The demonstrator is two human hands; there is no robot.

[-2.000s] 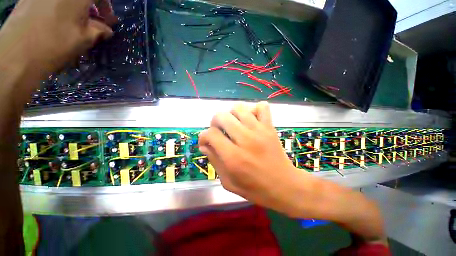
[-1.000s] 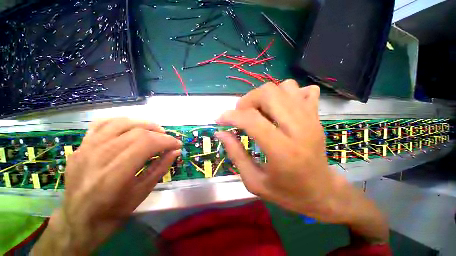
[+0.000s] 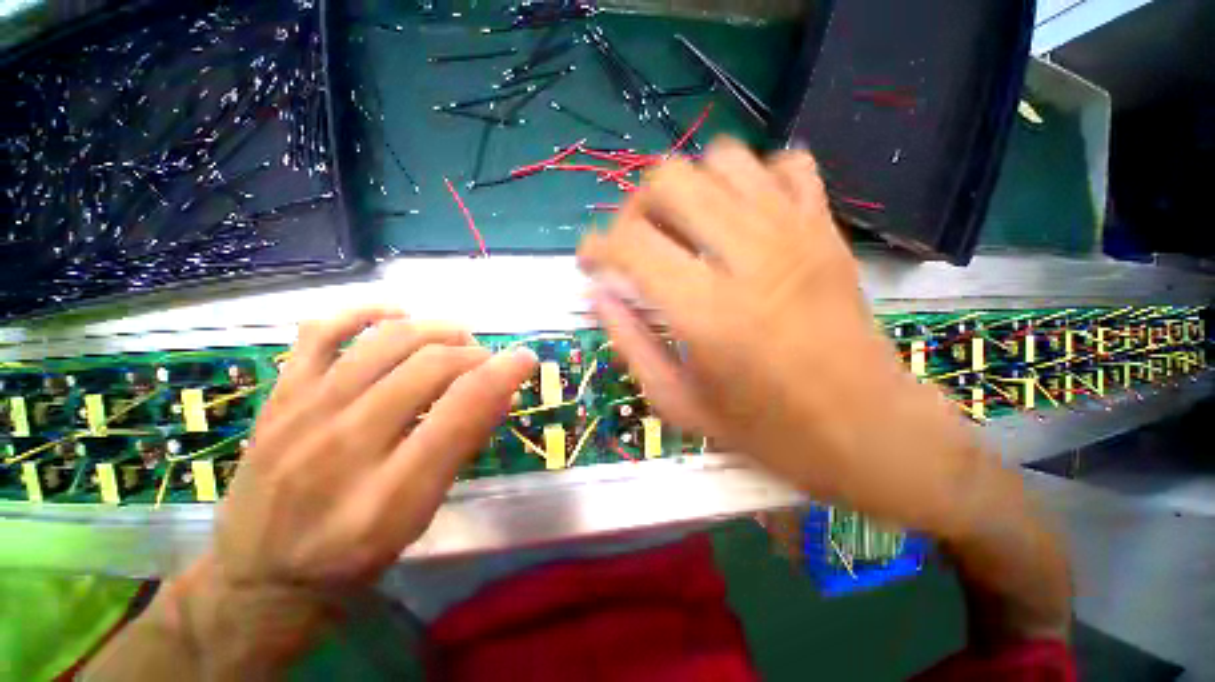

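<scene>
The circuit board panel (image 3: 557, 445) lies as a long green strip between metal rails, with yellow blocks and slanting yellow wires. My left hand (image 3: 373, 446) is over the boards left of centre, its thumb and fingertips close together at a board; whether they hold a wire is hidden. My right hand (image 3: 746, 300) is blurred, raised over the rear rail and boards right of centre, fingers bent; its fingertips do not clearly show a wire. Red lead wires (image 3: 586, 163) lie on the green mat just behind it, partly covered by the hand.
A black tray (image 3: 160, 160) full of black wires stands at left. Loose black wires (image 3: 500, 96) lie on the mat. A tilted black tray (image 3: 919, 120) with a few red wires is at right. A blue bin (image 3: 866, 576) with pale wires sits below the front rail (image 3: 600, 504).
My left hand came from the black wire tray to the boards and then shifted slightly right. My right hand moved right, then up towards the mat. The blue bin has become more visible.
</scene>
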